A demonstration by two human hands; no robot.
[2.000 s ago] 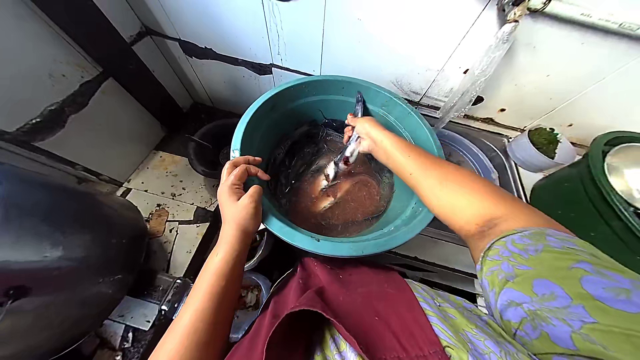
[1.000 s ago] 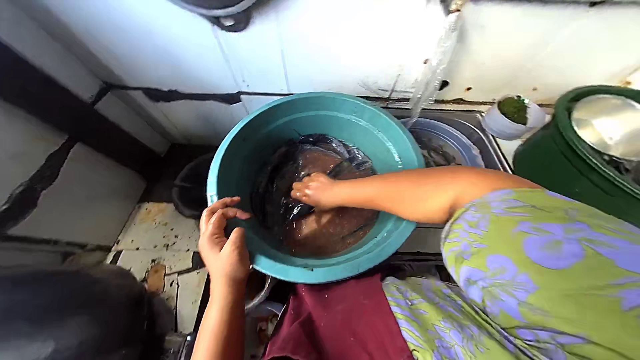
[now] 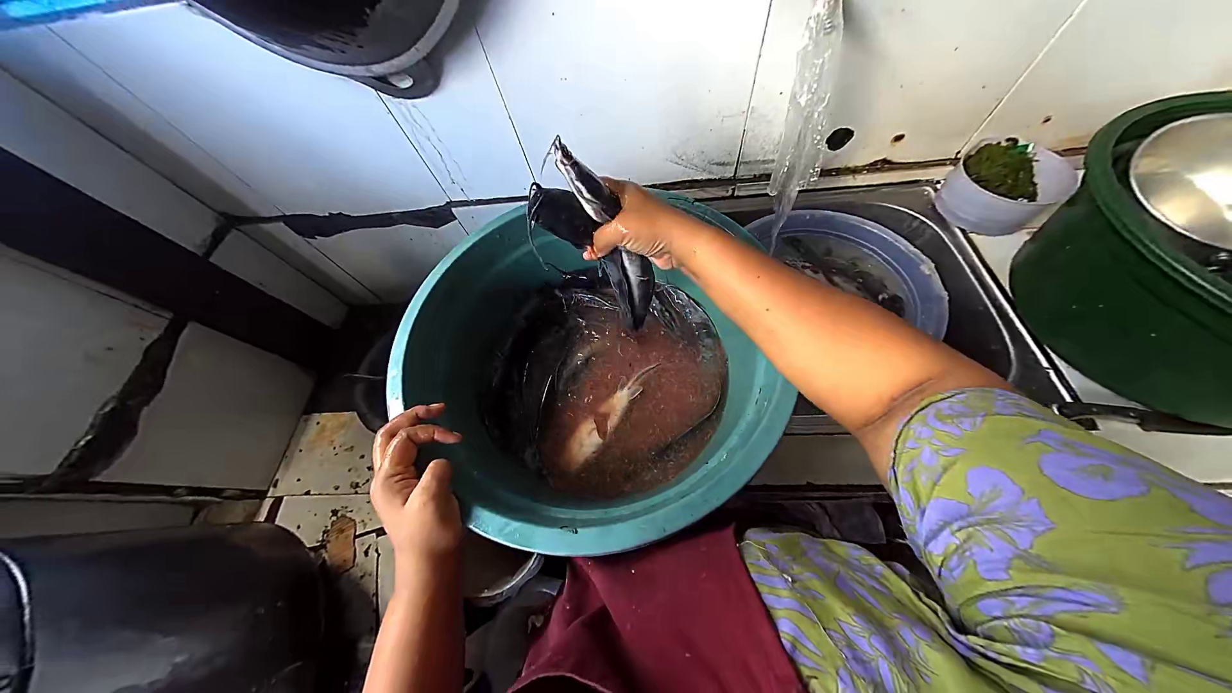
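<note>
My right hand grips dark catfish above the far side of a teal plastic basin; whiskered heads stick out past my fingers and a tapered end hangs over the water. Reddish-brown water fills the basin's bottom, with a pale-bellied fish lying in it and dark fish shapes along the left side. My left hand is at the basin's left rim, fingers partly curled, holding no loose object.
A blue-grey basin with dark contents sits in the metal sink at right. Beyond are a white tub of green matter and a green lidded container. A dark rounded vessel stands lower left; a black pan hangs above.
My right hand, down in the basin's water one second ago, has risen toward the far rim with catfish in its grip. My left hand stays by the left rim.
</note>
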